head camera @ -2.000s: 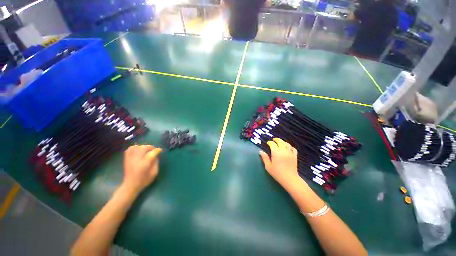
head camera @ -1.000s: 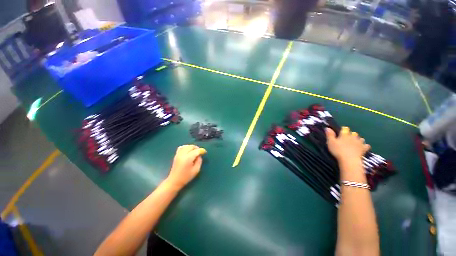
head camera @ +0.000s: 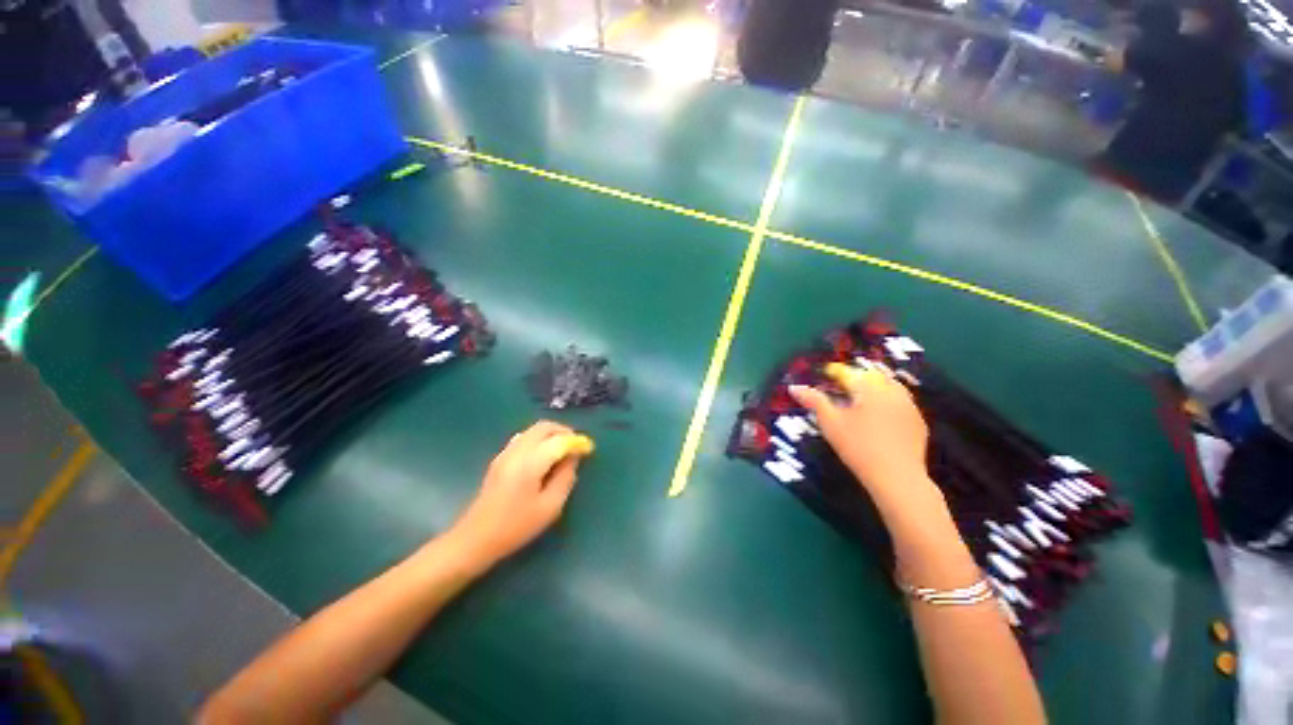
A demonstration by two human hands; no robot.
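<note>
My right hand [head camera: 876, 425], with yellow finger cots, lies over the red-and-white ends of the right harness pile [head camera: 978, 460]; whether its fingers grip a cable is hidden. My left hand [head camera: 528, 482] is curled above the green table, just below the small heap of dark clips [head camera: 579, 380]. A yellow cot shows at its fingertips; I cannot tell if it holds anything. The left harness pile [head camera: 319, 354] lies slanted, black cables with white labels and red ends.
A blue bin [head camera: 255, 170] with bags stands at the far left. A white box [head camera: 1241, 340], a clear plastic bag [head camera: 1265, 623] and small yellow pieces [head camera: 1222, 649] are at the right edge. Yellow tape lines [head camera: 762, 230] cross the table [head camera: 624, 581]. A person [head camera: 1177, 99] is behind.
The view has shifted. My right hand has moved from the middle of the right pile to its upper left ends, and the gap among those cables has closed. My left hand stays near the clips.
</note>
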